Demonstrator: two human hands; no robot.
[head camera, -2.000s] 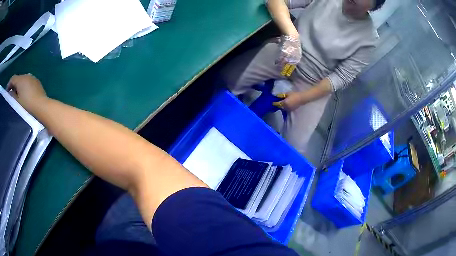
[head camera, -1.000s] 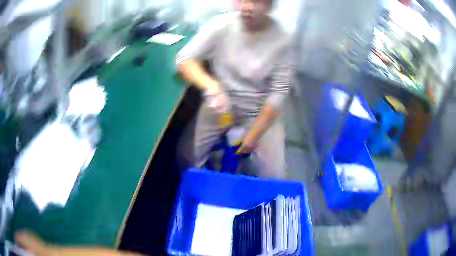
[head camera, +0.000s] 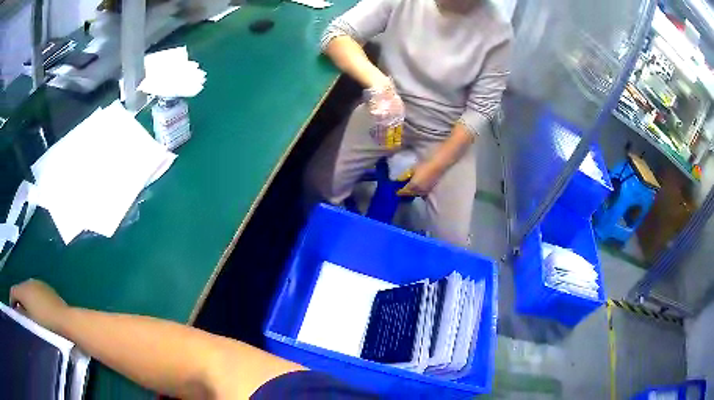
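Note:
My right hand (head camera: 39, 303) is at the far left, at the end of my bare forearm. Its fingers are curled at the top edge of a dark tablet-size cover (head camera: 27, 358) with a white border. The fingertips are small and partly hidden, so I cannot tell whether they grip it. The cover lies on other pale-edged layers in the lower left corner, cut off by the picture's edge. My left hand is not in view.
A blue tote (head camera: 395, 234) beside the green bench (head camera: 211, 156) holds dark and white parts on edge. White sheets (head camera: 98, 172) and a labelled bottle (head camera: 171, 123) stand near a post. A seated person (head camera: 438, 70) is beyond the tote; more blue totes (head camera: 560, 305) are at right.
The view has swung, blurring one second ago and now sharp. The cover stack shows lower and smaller at the left edge. My right hand stays at its edge.

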